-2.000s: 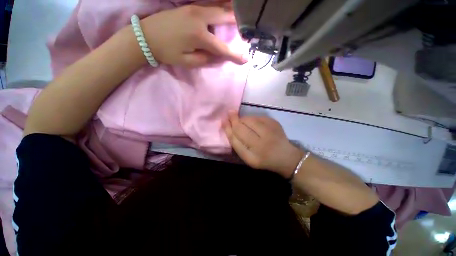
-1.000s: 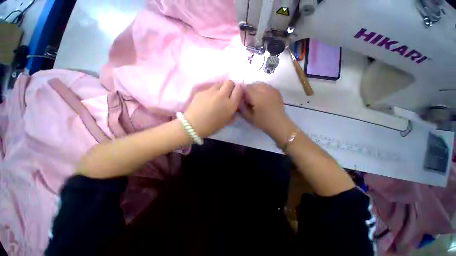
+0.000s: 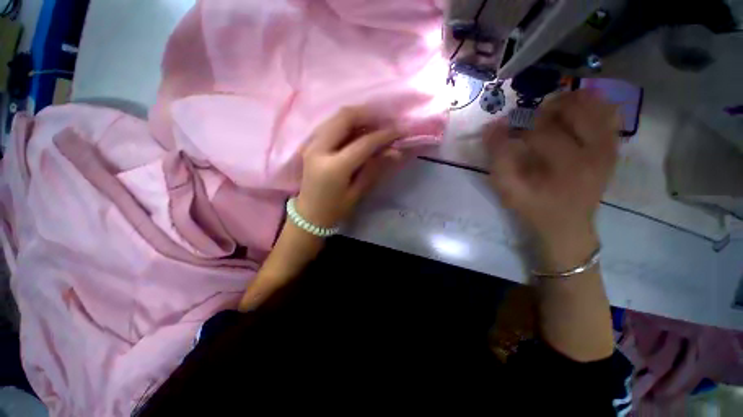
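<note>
The pink garment body [image 3: 269,73] spreads over the table left of the needle and down to the lower left. My left hand [image 3: 346,163] pinches its folded seam edge [image 3: 419,140] in front of the needle area. My right hand [image 3: 558,155] is blurred, off the cloth, over the table right of the needle; its fingers look bent, and whether it holds anything cannot be told. The presser foot and needle [image 3: 458,91] are under the bright lamp, just right of the cloth.
The lit phone [image 3: 627,102] lies behind my right hand, partly covered. The knurled knob [image 3: 521,116] hangs beside the needle area. A blue-edged table [image 3: 55,61] is at the far left. More pink cloth [image 3: 680,354] is at the lower right.
My right hand has left the seam edge and moved right, towards the phone. The wooden-handled tool seen earlier is no longer visible. My left hand remains at the cloth.
</note>
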